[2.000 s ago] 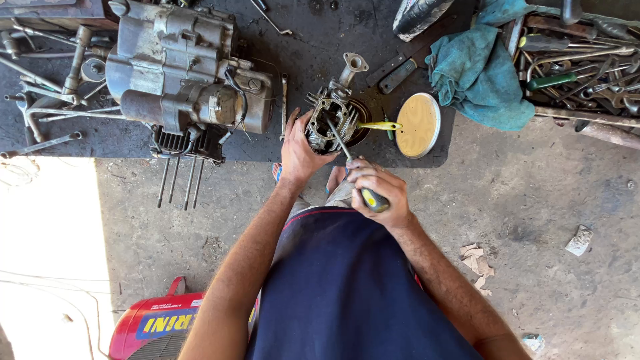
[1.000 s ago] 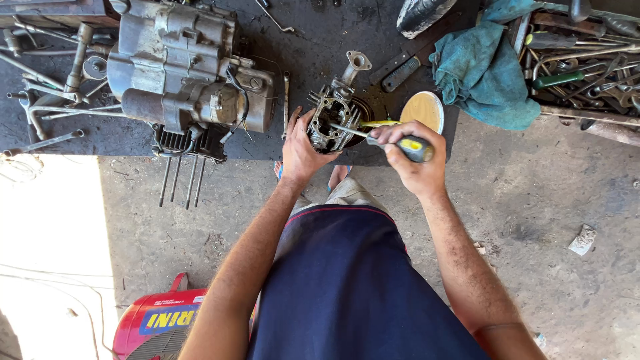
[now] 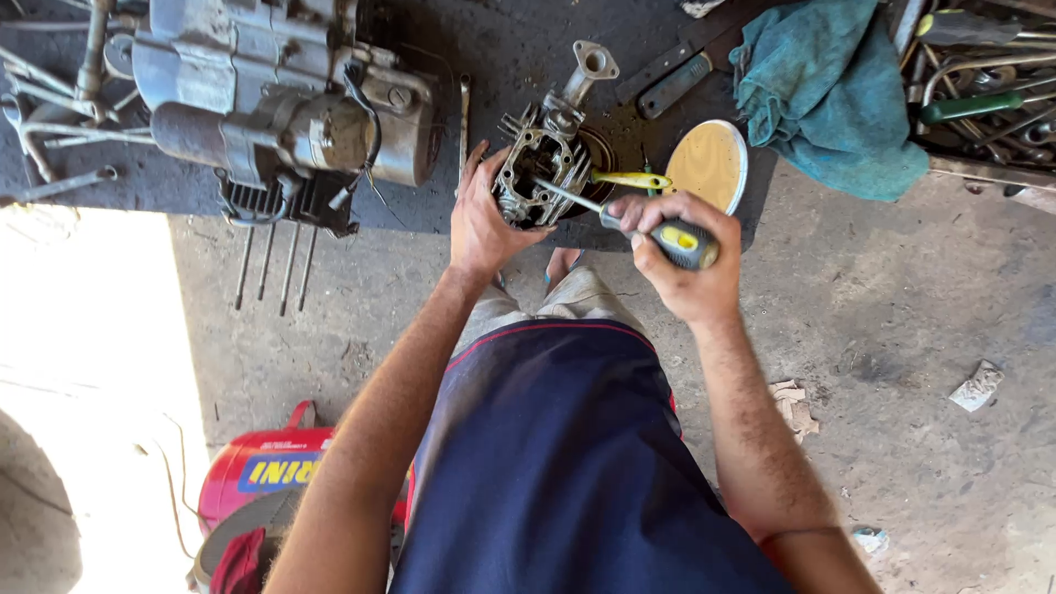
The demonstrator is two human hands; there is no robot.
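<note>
My left hand grips the near left side of a finned metal engine cylinder head, which has an intake pipe on its far side. In my right hand is a screwdriver with a grey and yellow handle; its shaft points left and its tip reaches into the head's open cavity. Just behind the screwdriver lies a yellow-handled brush or tool, partly over a dark round container. The head hides part of that container.
An engine block with protruding studs stands at left, beside several wrenches. A round wooden-looking disc, a knife, a teal cloth and a tool tray lie right. A red tank stands on the floor.
My right hand first moved up and right, swinging the screwdriver from a steep slant to a flatter one, then came slightly lower. My left hand keeps its hold on the cylinder head.
</note>
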